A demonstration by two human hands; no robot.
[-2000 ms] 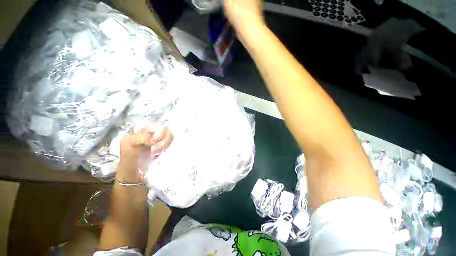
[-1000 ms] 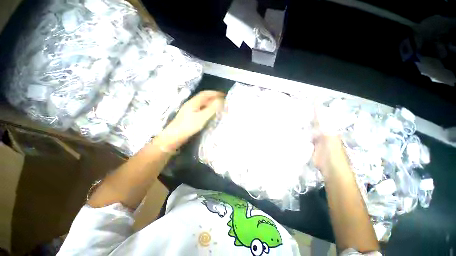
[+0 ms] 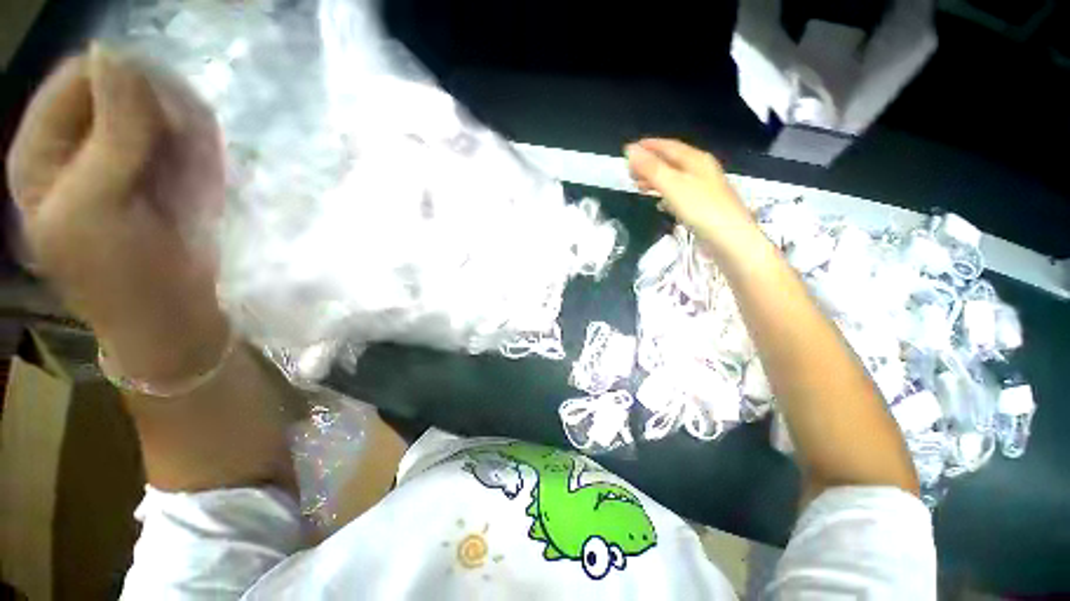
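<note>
A large clear bulk poly bag [image 3: 387, 200], stuffed with white bagged cable accessories, lies blurred and overexposed across the upper left. My left hand [image 3: 123, 176] is raised at the far left, blurred, its fingers curled on the bag's film; the exact grip is unclear. Pieces lie at the bag's right end, near its mouth. My right hand [image 3: 686, 182] is empty above the pale rail, right of the bag, fingers slightly bent. Loose bagged accessories [image 3: 692, 370] lie heaped on the dark green worktop below and right of my right forearm, some with coiled white loops.
An open retail box [image 3: 810, 143] with raised white flaps and a white piece inside stands on the black conveyor belt [image 3: 634, 82]. The pale conveyor rail [image 3: 1021, 265] runs behind the heap. A brown carton [image 3: 76, 470] and crumpled clear film [image 3: 334, 452] are at lower left.
My left hand has moved up and left, and the bulk bag now reaches farther right. My right hand has moved from the heap up toward the rail. The open box has moved right.
</note>
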